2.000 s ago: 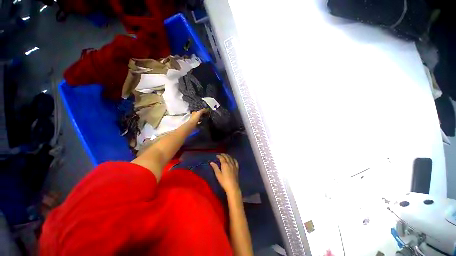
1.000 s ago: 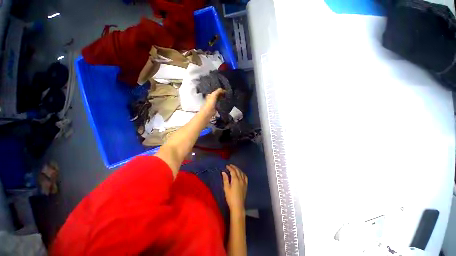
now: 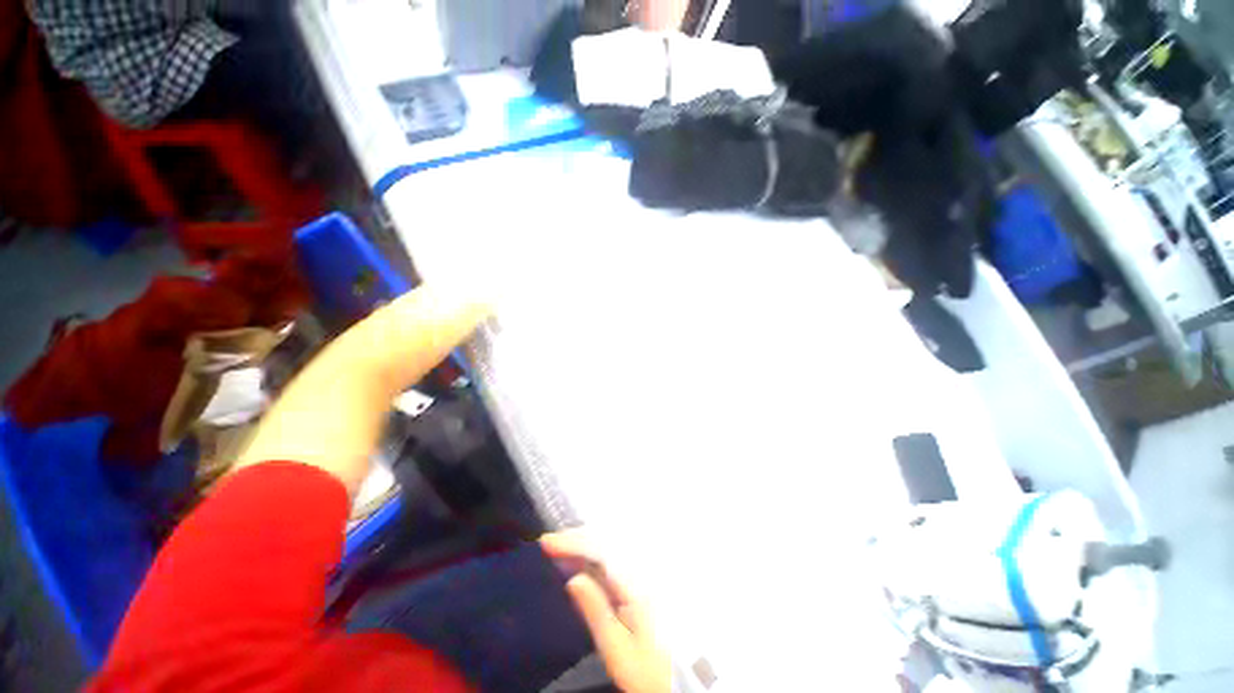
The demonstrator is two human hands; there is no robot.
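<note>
My left hand reaches over the white table's ruler-marked front edge. It is blurred and washed out by glare, so its fingers and anything in them cannot be made out. My right hand is at the near table edge, fingers apart, with nothing seen in it. A dark tied bundle lies at the far side of the table. Dark cloth with a white tag is in the blue bin, partly behind my left forearm.
The sewing machine head with a blue stripe is at the lower right, near a dark flat rectangle. Black cloth hangs by the far edge. Tan cloth lies in the bin. A red stool stands beyond it.
The view has swung toward the table and machine. My left hand has moved from the dark cloth in the bin to over the table edge. My right hand has moved from my lap to the edge.
</note>
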